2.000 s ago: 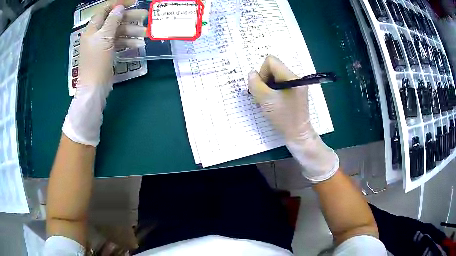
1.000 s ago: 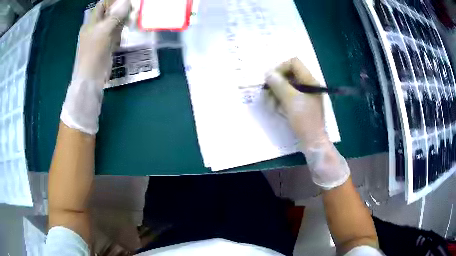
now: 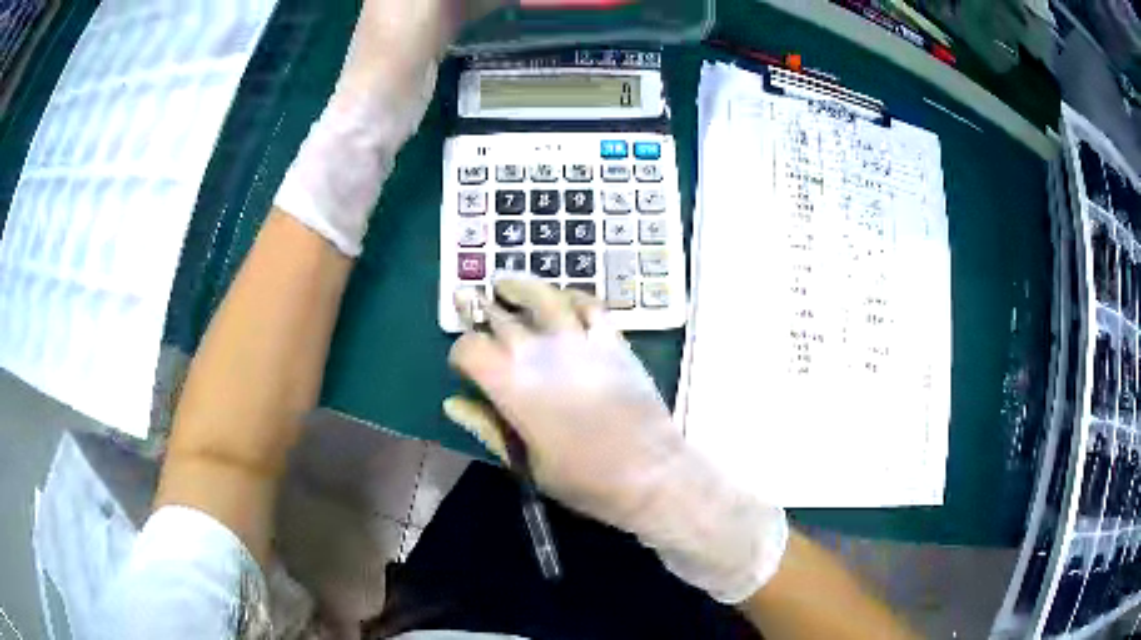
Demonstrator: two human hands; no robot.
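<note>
The silver-grey calculator [image 3: 564,225] lies on the green mat, and its display shows 0. My gloved right hand [image 3: 563,388] is over its lower keys with fingers bent, holding a slim black pen [image 3: 538,519] that points back toward my body. My gloved left hand [image 3: 388,94] is at the top edge, its fingers cut off by the frame. A clear box [image 3: 588,25] with a red-edged label is beside it above the calculator, also cut off. The form [image 3: 820,300] with handwritten figures lies under a metal clip [image 3: 827,95] right of the calculator.
White trays with empty-looking pockets [image 3: 131,188] stand at the left. Trays of black moulded parts [image 3: 1107,413] are at the right edge. An orange-tipped thin item [image 3: 793,61] lies by the clip. The mat's front edge runs below my hands.
The view has shifted, showing the whole calculator and the clip. My right hand has moved left from the form to the calculator, still with the pen. The red-edged box is mostly out of frame.
</note>
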